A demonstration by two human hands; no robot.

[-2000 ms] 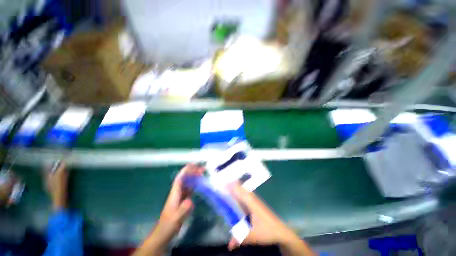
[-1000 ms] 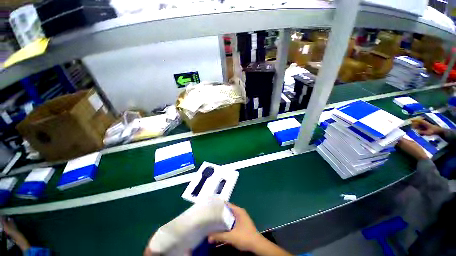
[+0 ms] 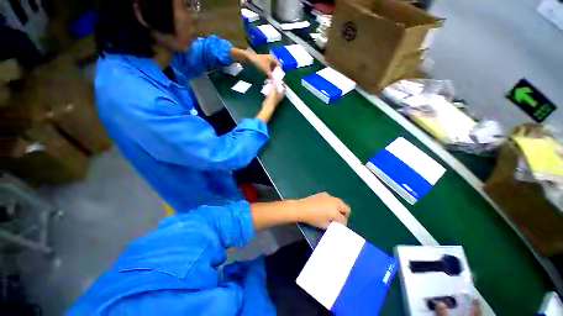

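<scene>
A blue-and-white box cover (image 3: 349,268) lies on the near green belt. My left hand (image 3: 324,210) is at its upper corner with fingers curled; whether it grips anything is hidden. A white inner tray (image 3: 410,290) is to the cover's right, with a black watch-like device (image 3: 437,265) and a smaller black part (image 3: 439,303) in it. Fingertips of my right hand (image 3: 458,308) show at the tray's lower part, one by the smaller black part. The rest of that hand is cut off by the bottom edge.
A worker in a blue smock (image 3: 166,123) stands at the belt on the left, handling small white pieces (image 3: 275,79). Closed blue-and-white boxes (image 3: 407,170) line the far lane beyond a pale rail (image 3: 346,154). Cartons (image 3: 376,46) and plastic bags (image 3: 444,120) stand behind.
The view has swung left, bringing the neighbouring worker in. The cover that was in my hands now lies on the belt. My left hand is apart from my right.
</scene>
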